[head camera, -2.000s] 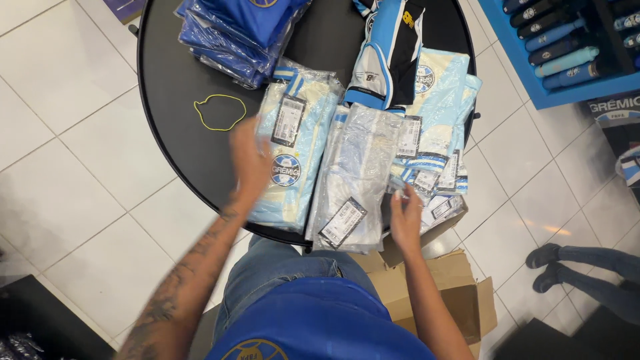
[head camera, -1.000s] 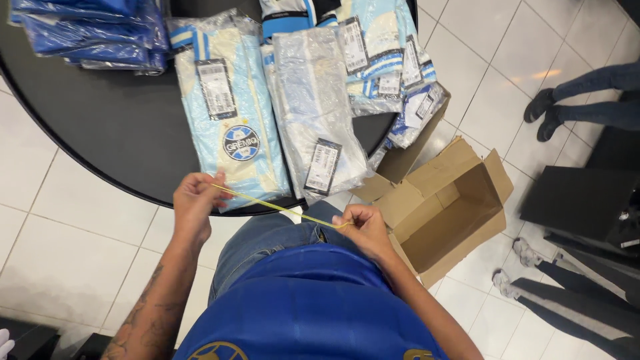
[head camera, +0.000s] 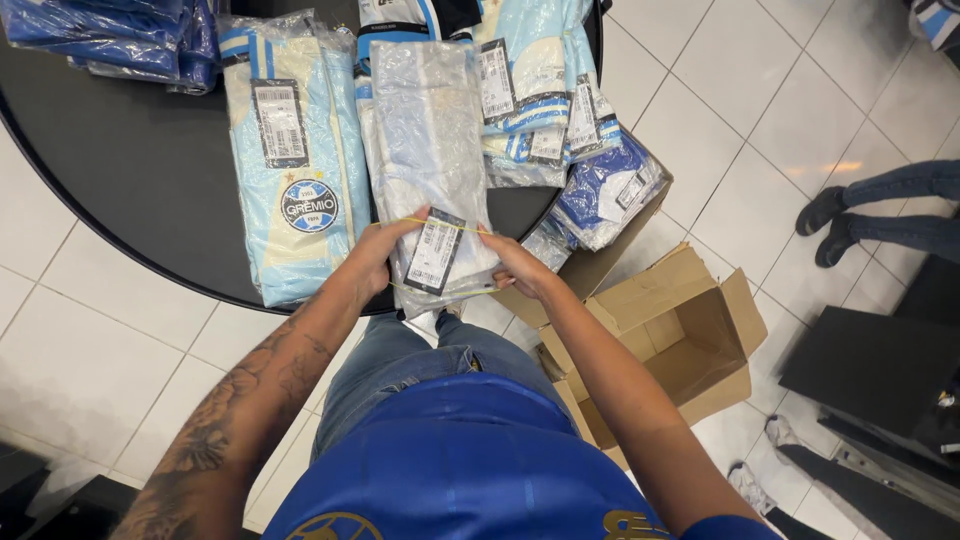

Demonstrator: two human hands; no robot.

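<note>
At the near edge of the black round table [head camera: 142,202] lies a folded garment in a clear plastic bag [head camera: 431,142], with a dark-backed barcode tag [head camera: 434,251] on its lower end. A thin yellow elastic band [head camera: 450,227] runs around or across that end. My left hand [head camera: 379,251] grips the band and the package's left side; my right hand [head camera: 517,264] holds the band at the right side, fingers curled. Left of them lies a bagged light-blue and cream jersey [head camera: 296,165] with a round club crest and a tag.
Blue bagged garments [head camera: 112,37] are piled at the upper left. Further striped jerseys [head camera: 525,75] lie at the right. Below the table's right edge stand a carton with bagged clothes [head camera: 604,191] and an open cardboard box [head camera: 675,345]. Two people's legs [head camera: 900,199] [head camera: 832,480] show at the right.
The yellow band lay on the table two seconds ago, then was stretched between both hands in front of the table. Both hands have moved forward with it to the lower end of the bagged garment.
</note>
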